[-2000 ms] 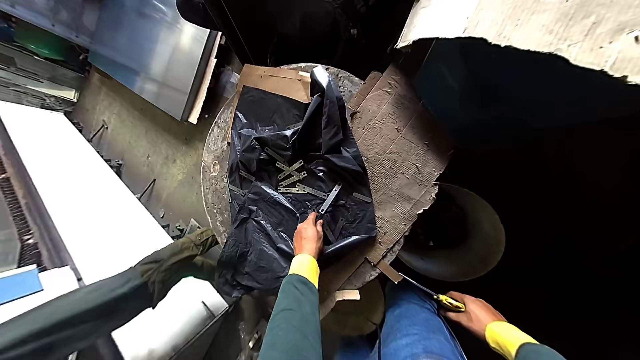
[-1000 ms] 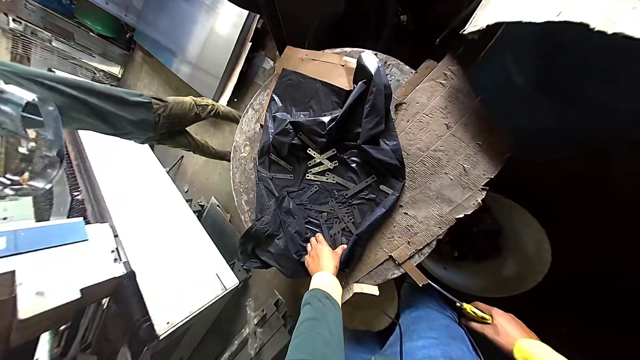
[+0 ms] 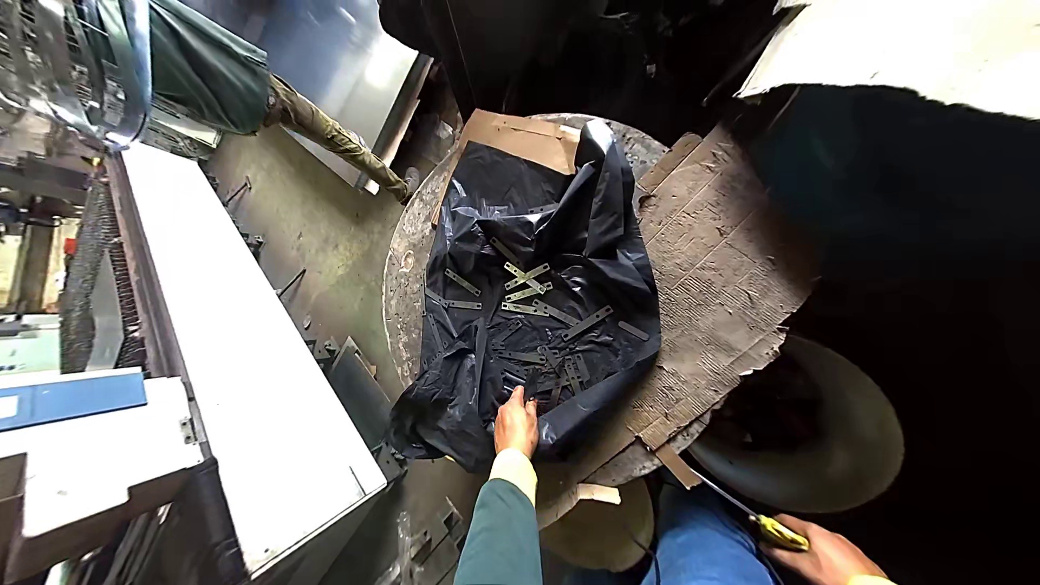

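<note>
My left hand point(image 3: 517, 424) reaches onto the near part of a black plastic bag point(image 3: 520, 179), its fingertips at a pile of dark flat metal strips point(image 3: 561, 370); whether it pinches one cannot be told. Several strips with holes lie scattered on the bag, and a few brighter, yellowish ones point(image 3: 526, 284) cross each other near its middle. My right hand point(image 3: 829, 552), low at the right, is closed around the yellow handle of a screwdriver-like tool point(image 3: 782, 533), whose thin shaft points up and left beside my knee.
The bag and torn cardboard point(image 3: 707, 260) cover a round, worn table point(image 3: 402, 268). A round pale container point(image 3: 861, 439) stands below at the right. A long white panel point(image 3: 244, 349) runs along the left. Another person's leg point(image 3: 333, 138) is at the upper left.
Two seconds ago my left hand was at a single strip near the bag's middle; it is now at the pile nearer me. The other person's leg has moved away from the table's near left side.
</note>
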